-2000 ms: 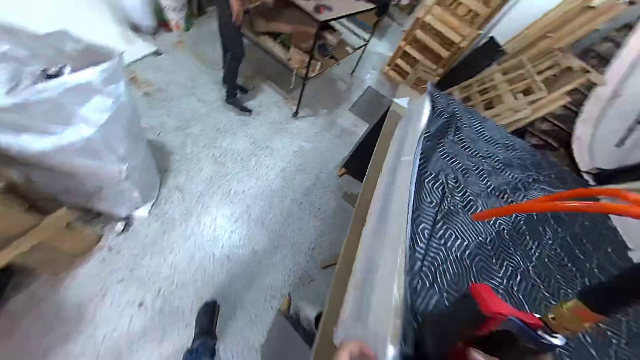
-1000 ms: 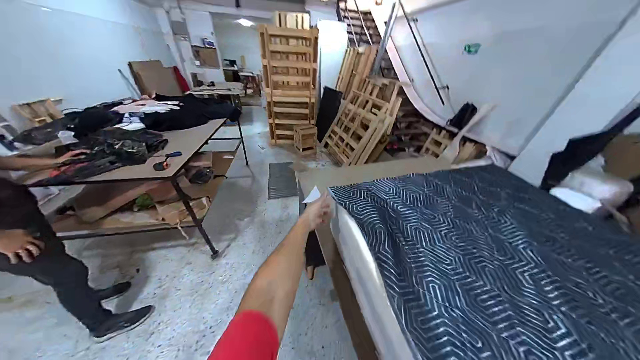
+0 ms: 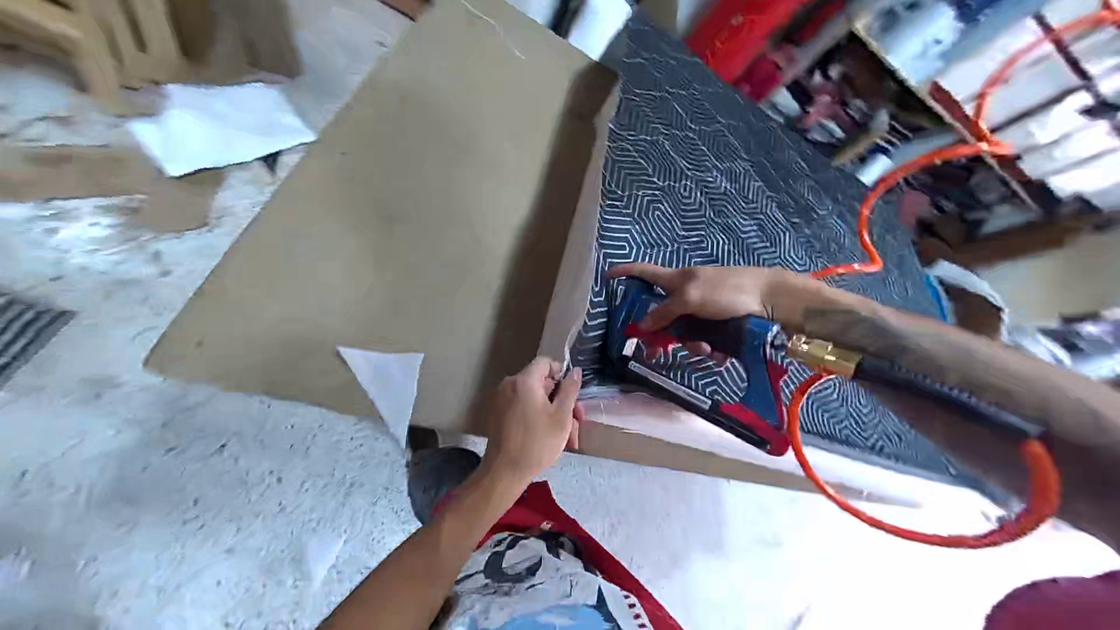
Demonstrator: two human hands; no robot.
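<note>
My right hand (image 3: pixel 700 302) is closed round a blue and red pneumatic stapler (image 3: pixel 691 359), whose nose rests at the corner of the dark, white-patterned fabric (image 3: pixel 700 192). A brass fitting (image 3: pixel 822 354) joins the tool to an orange air hose (image 3: pixel 875 201). My left hand (image 3: pixel 534 416) pinches the fabric's edge at that same corner, just left of the stapler's nose. Under the fabric, a pale covering (image 3: pixel 674 423) runs along the side. A broad brown board (image 3: pixel 376 236) lies beside the patterned piece, with a white triangular scrap (image 3: pixel 385 385) at its near edge.
Orange hose loops hang near my right forearm. White sheet material (image 3: pixel 223 127) and wooden pieces (image 3: pixel 96 44) lie at upper left, and a striped mat (image 3: pixel 26 332) is on the floor at the left edge. Blurred shelving and materials stand at upper right.
My left hand, reaching out to the fabric's far corner a second ago, now pinches a corner close to me. The stapler has come to the corner in my right hand. The view has swung strongly.
</note>
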